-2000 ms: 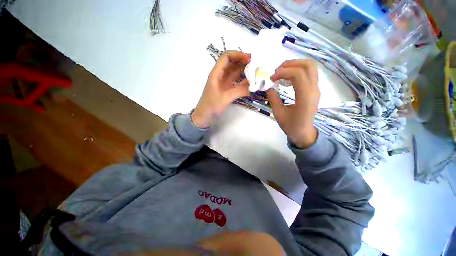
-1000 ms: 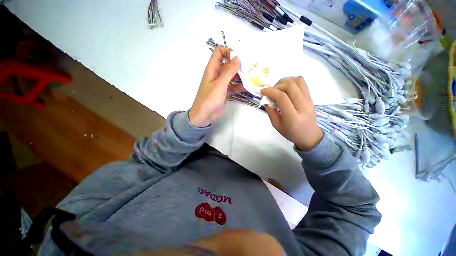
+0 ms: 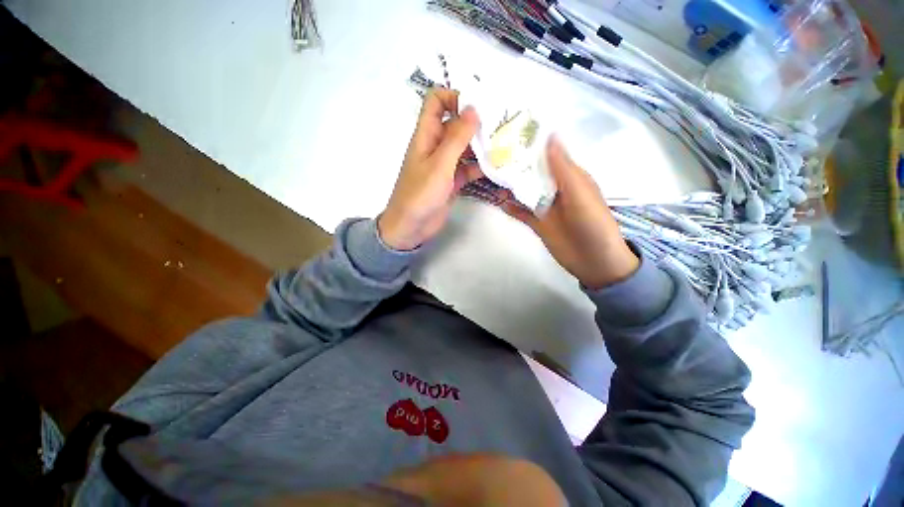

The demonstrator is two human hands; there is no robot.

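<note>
A white sheet or soft wad (image 3: 515,163) with a yellowish patch in its middle is held between both hands. My left hand (image 3: 426,173) pinches its left edge between thumb and fingers. My right hand (image 3: 580,213) holds its right side, thumb up along the edge and fingers underneath, partly hidden. Coloured core wires (image 3: 483,190) show below the white thing, between the hands. More wire ends (image 3: 426,81) stick out above my left hand. What the yellowish patch is cannot be told.
Light grey cables (image 3: 684,129) with black sleeves lie beyond and right, ending in pale plugs (image 3: 738,287). A small wire tuft (image 3: 303,25) lies at the upper left. Clear bags (image 3: 813,59), a blue item (image 3: 724,25) and a yellow-rimmed basket (image 3: 897,168) are right. A red stool (image 3: 64,163) stands below left.
The white thing was bunched up, then spread open, and is now drawn in smaller. My right hand has changed from a fingertip pinch to a hold with thumb up. My left hand stays nearly in place.
</note>
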